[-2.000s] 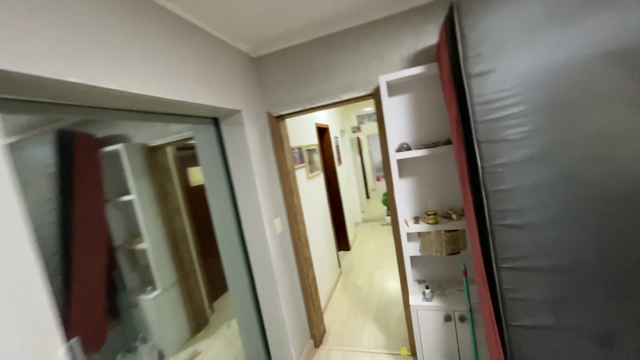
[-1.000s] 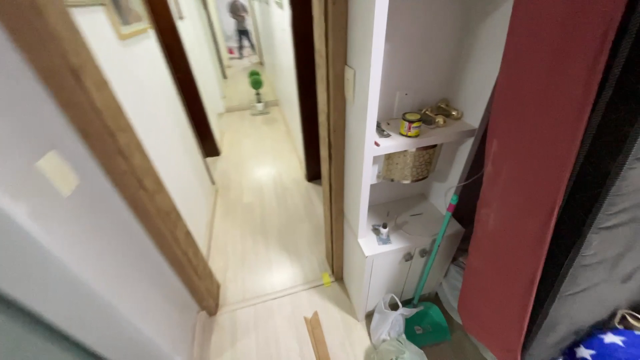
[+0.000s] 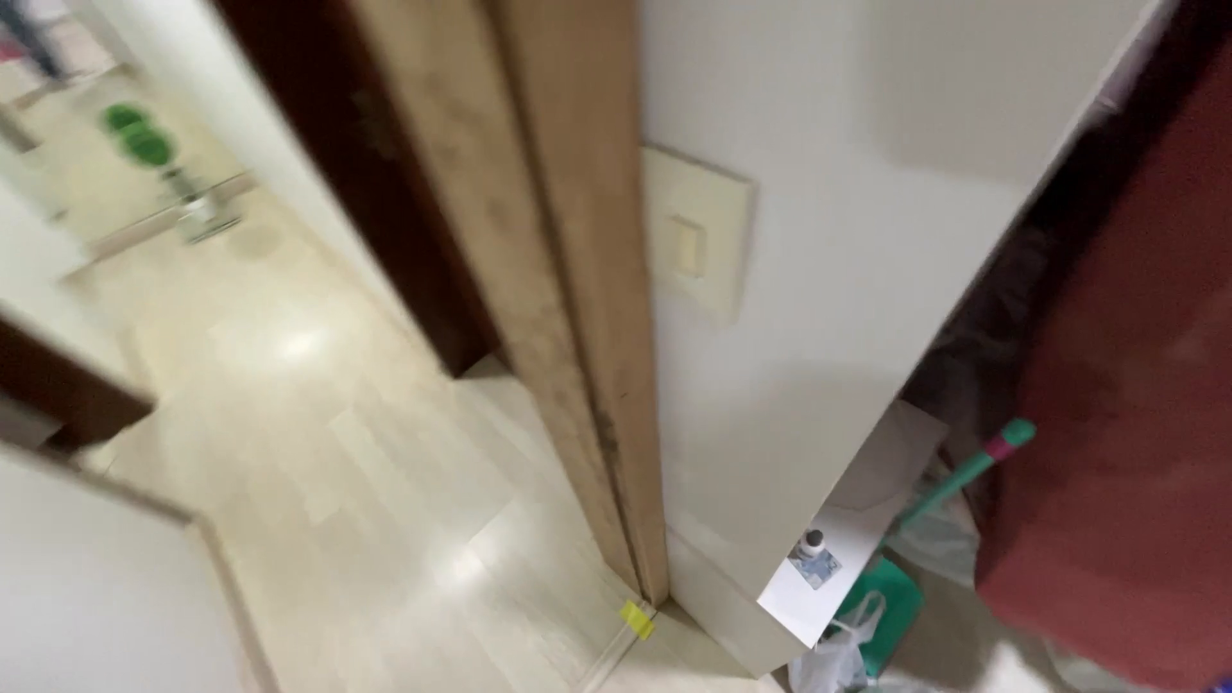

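Neither my left hand nor my right hand shows in the head view. Close by stands a wooden door frame (image 3: 577, 289), with a cream light switch (image 3: 687, 246) on the white panel to its right. A small bottle with a dark cap (image 3: 813, 542) stands on a low white cabinet top (image 3: 804, 602). Beside the cabinet are a green dustpan (image 3: 890, 602) with a long green handle (image 3: 953, 481) and a white plastic bag (image 3: 837, 659). Yellow tape (image 3: 636, 620) lies on the floor at the foot of the door frame.
A light plank floor (image 3: 385, 500) runs down the hallway past dark door frames. A blurred green object on a stand (image 3: 144, 144) is at its far end, and part of a person's legs (image 3: 34, 38) shows beyond. A large red padded panel (image 3: 1136, 481) leans at the right.
The view has moved much closer to the doorway and tilted down. The wall with the switch now covers the shelves seen earlier. No hand appears in any frame.
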